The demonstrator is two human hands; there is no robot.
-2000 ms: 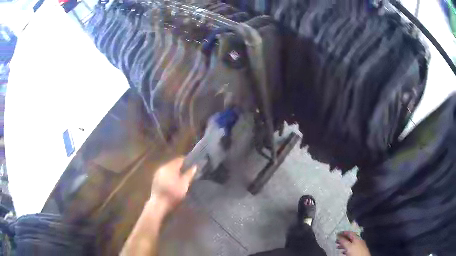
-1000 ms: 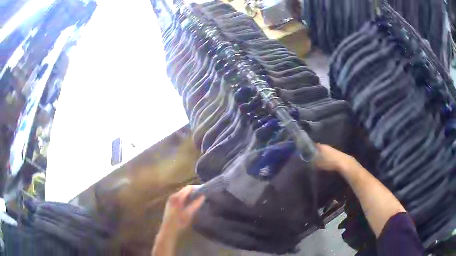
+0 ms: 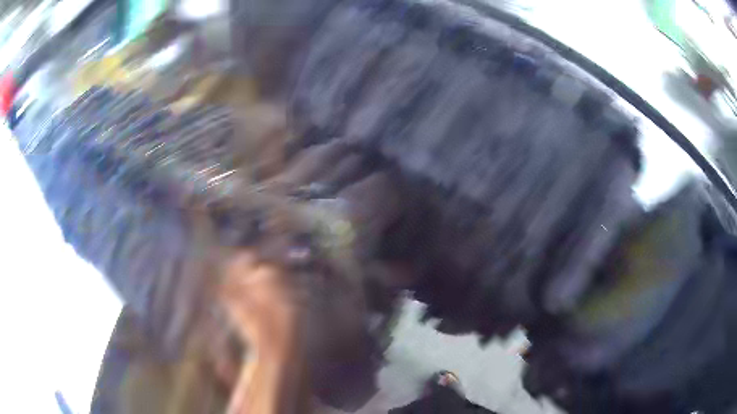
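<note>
The view is strongly blurred. A hand, which looks like my left hand, is at the lower left against dark jackets hanging in a packed row. Its fingers are smeared, so whether it grips a garment cannot be told. The end of the garment rail shows faintly just above and right of the hand. My right hand is not in view.
A second packed row of dark jackets hangs at the centre and right, under a curved dark tube. More dark garments hang at the right edge. Grey floor and part of a foot show at the bottom.
The view has swung right, so the jacket row and rail now lie further left. My right hand, at the rail end a second ago, has left the picture. The left hand is now nearer the rail end.
</note>
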